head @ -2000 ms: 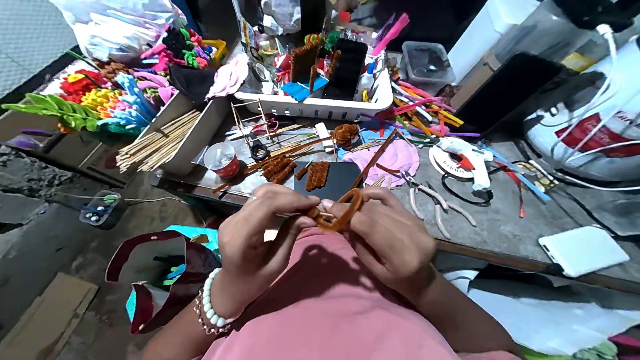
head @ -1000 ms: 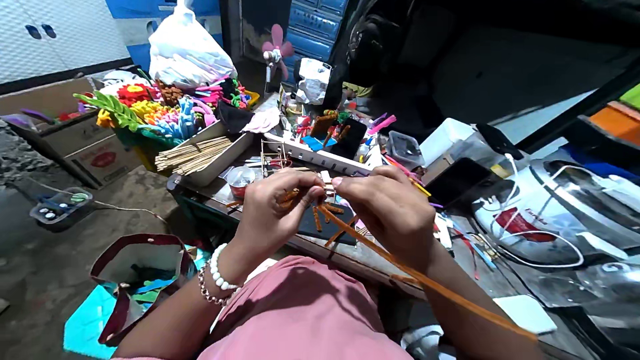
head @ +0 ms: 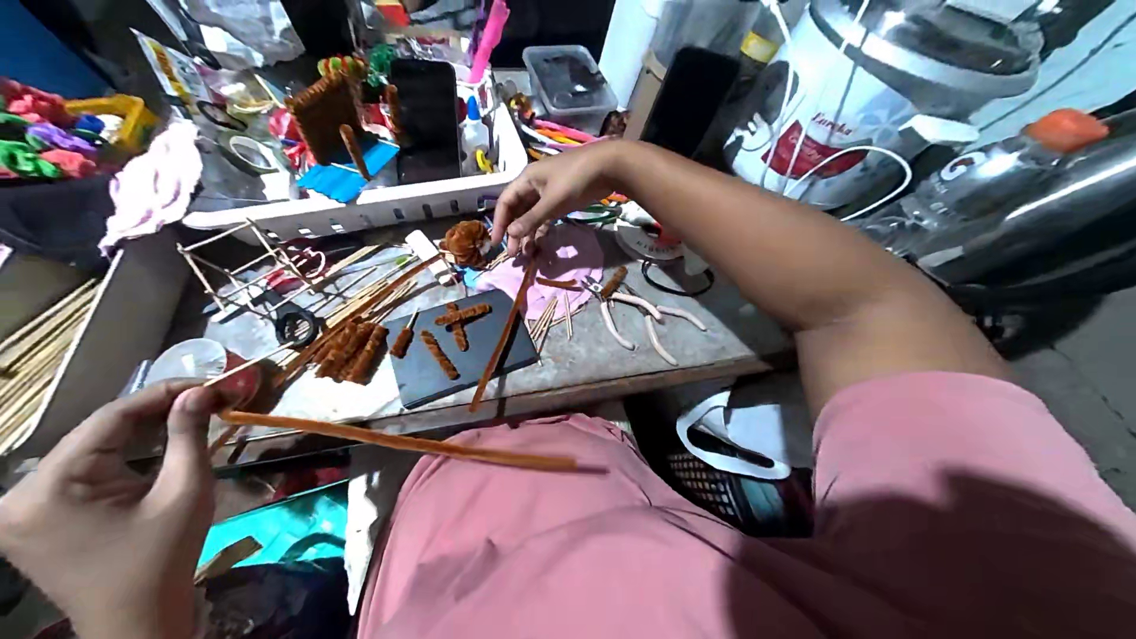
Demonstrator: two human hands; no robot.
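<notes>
My left hand [head: 133, 497], at the lower left, pinches a brown pipe cleaner [head: 399, 439] that stretches right over my pink shirt; a thin pale stick also runs up from its fingertips. My right hand [head: 541, 200] reaches over the table, its fingertips at the upper end of another brown pipe cleaner [head: 502, 342]; whether they grip it is unclear. That one slants across a dark flat block [head: 417, 382] bearing coiled brown pieces [head: 438, 355]. A brown fuzzy ball [head: 467, 243] lies left of my right fingertips. Pliers [head: 652, 319] rest to the right, beside short wooden sticks [head: 543, 324].
Behind stands a white basket [head: 355, 213] with craft supplies and a dark phone [head: 426, 115]. A square stick frame [head: 248, 266] and a roll of black tape [head: 296, 327] lie left. A ribbon spool [head: 648, 240] and a large white appliance [head: 843, 115] are right.
My hands, together in both earlier frames, are now apart: the left at lower left with a pipe cleaner, the right reaching out over the table. The view has tilted down since one second ago.
</notes>
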